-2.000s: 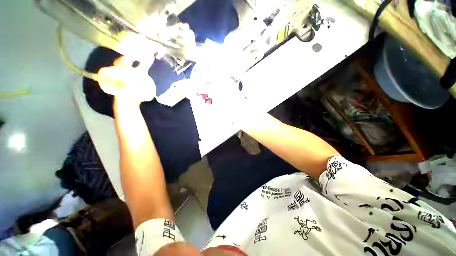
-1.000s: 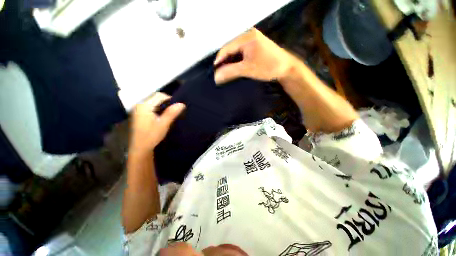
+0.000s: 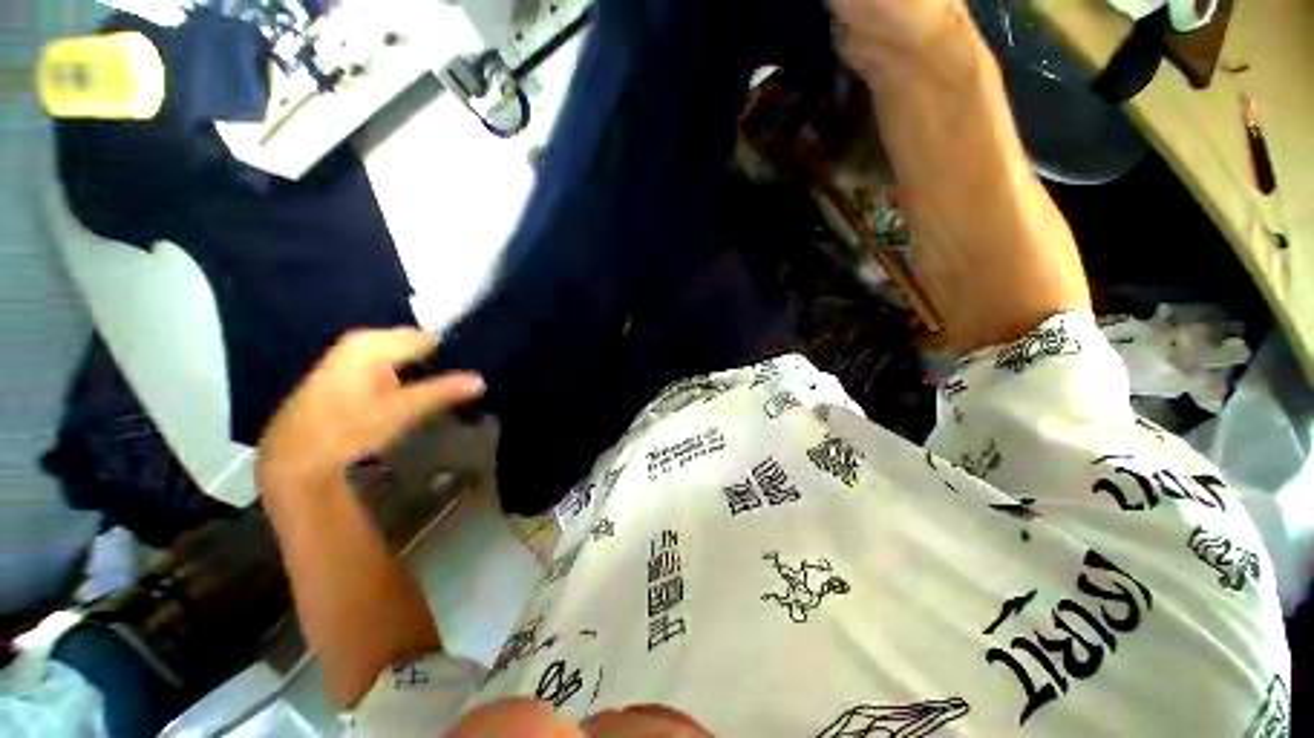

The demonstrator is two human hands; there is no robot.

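A large dark navy cloth [image 3: 634,216] runs from my lap up over the table's front edge to the top of the view. My right hand [image 3: 896,26] is at the top edge, partly cut off, and holds the raised cloth; its fingertips are not clear. My left hand [image 3: 353,397] is at the cloth's lower left edge, thumb and fingers apart, tips by the cloth. Another dark piece [image 3: 303,289] lies on the table's left part. The sewing machine's metal parts [image 3: 497,87] show at the top, partly behind the cloth.
The white table [image 3: 440,188] shows between the dark pieces. A yellow lamp [image 3: 101,77] is at upper left. A grey tub [image 3: 1074,130] and wooden ledge [image 3: 1225,173] are at upper right. A black cloth heap [image 3: 123,433] lies left, pale scraps [image 3: 1174,353] right.
My right hand has moved up to the top edge, and the cloth that lay across my lap is now raised. My left hand has moved left and slightly down. The view has shifted.
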